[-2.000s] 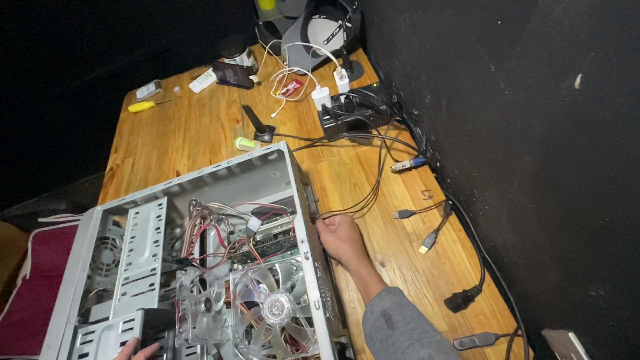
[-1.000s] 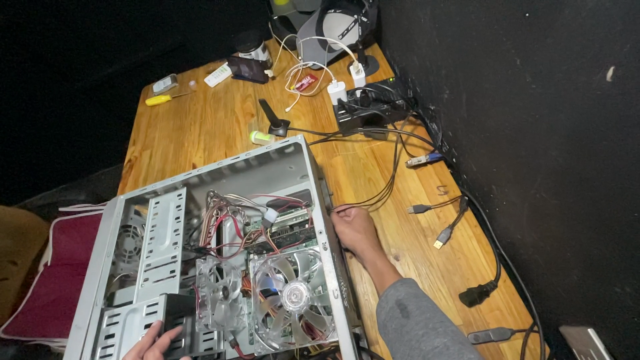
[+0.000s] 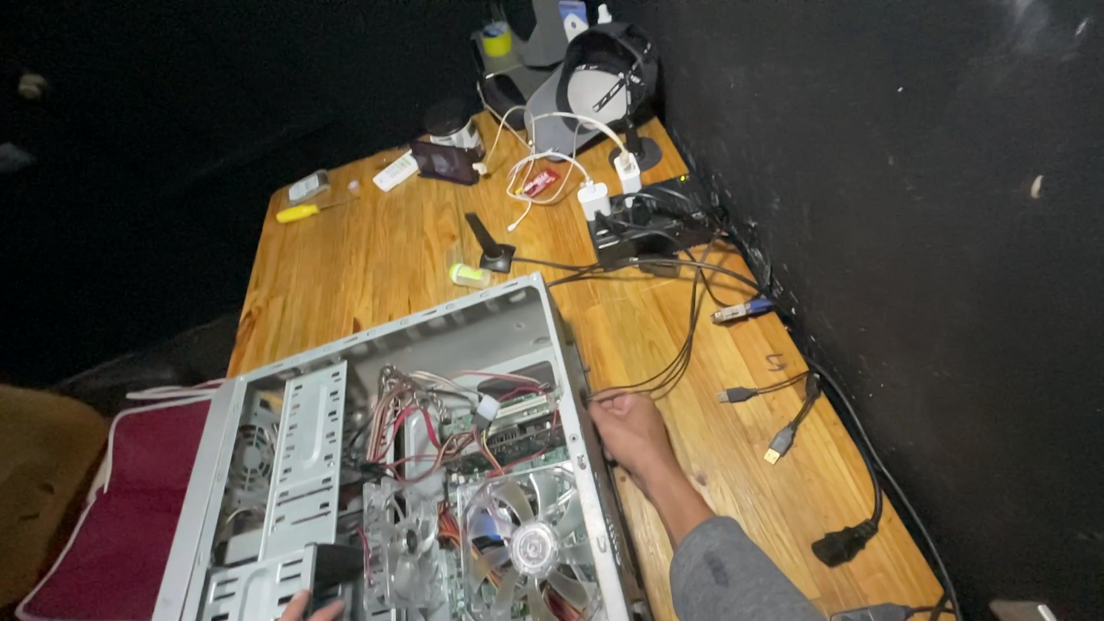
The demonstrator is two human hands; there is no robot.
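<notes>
An open computer case (image 3: 561, 362) lies on its side on the wooden table, with a clear fan (image 3: 533, 548), bundled wires and circuit boards inside. At the case's right outer face, my right hand (image 3: 630, 429) has its fingers closed on thin black cables (image 3: 673, 375); their ends at the case are hidden. My left hand (image 3: 312, 608) shows only as fingertips at the bottom edge, resting by the metal drive bay (image 3: 259, 582); whether it grips anything is not visible.
A black power strip (image 3: 655, 220) with white chargers sits behind the case. Along the right lie a blue-ended connector (image 3: 742, 311), a USB plug (image 3: 780, 444) and a black power plug (image 3: 843, 543). A yellow screwdriver (image 3: 298, 213) and cap (image 3: 595, 95) are farther back.
Less of my left hand shows at the drive bay than one second ago. My right hand stays at the case's right side with the cables.
</notes>
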